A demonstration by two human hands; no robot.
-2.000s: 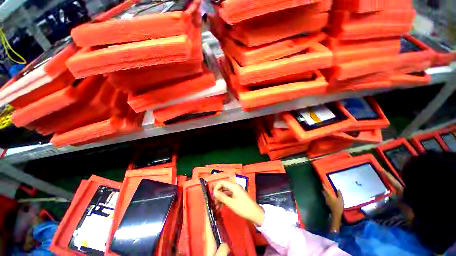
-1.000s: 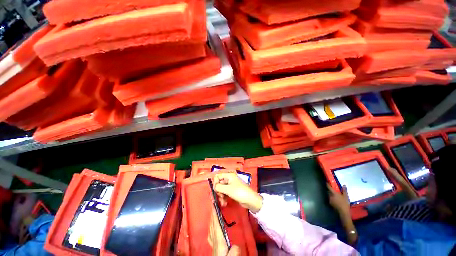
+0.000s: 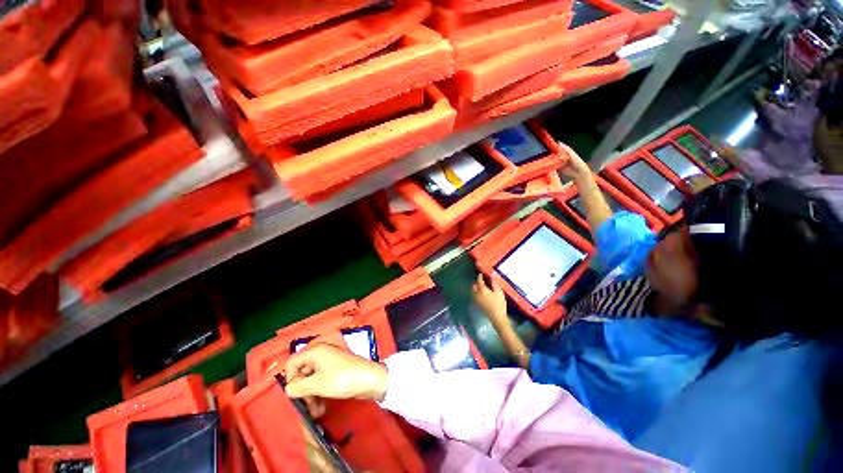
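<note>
My right hand (image 3: 335, 371), bare with a pink sleeve, pinches the upper edge of a thin dark tablet (image 3: 312, 427) tilted up on its edge over a red-orange foam tray (image 3: 270, 427). My left hand cannot be made out; a tan streak beside the tablet at the bottom edge may be a reflection. A black tablet (image 3: 172, 449) lies in a tray to the left. Another dark tablet (image 3: 433, 323) lies in a tray to the right, and a partly hidden unit with a white area (image 3: 359, 341) lies behind my hand.
Stacked foam trays (image 3: 356, 78) load the metal shelf (image 3: 231, 228) above. A person in blue (image 3: 638, 369) sits at the right by a lit tablet (image 3: 541, 265), one arm reaching to trays under the shelf. More trayed tablets (image 3: 653, 185) line the green belt (image 3: 314, 277).
The view has swung right, so the trays sit further left and more of the person in blue shows. That person's one arm now reaches up to the trays. My right hand still holds the tablet.
</note>
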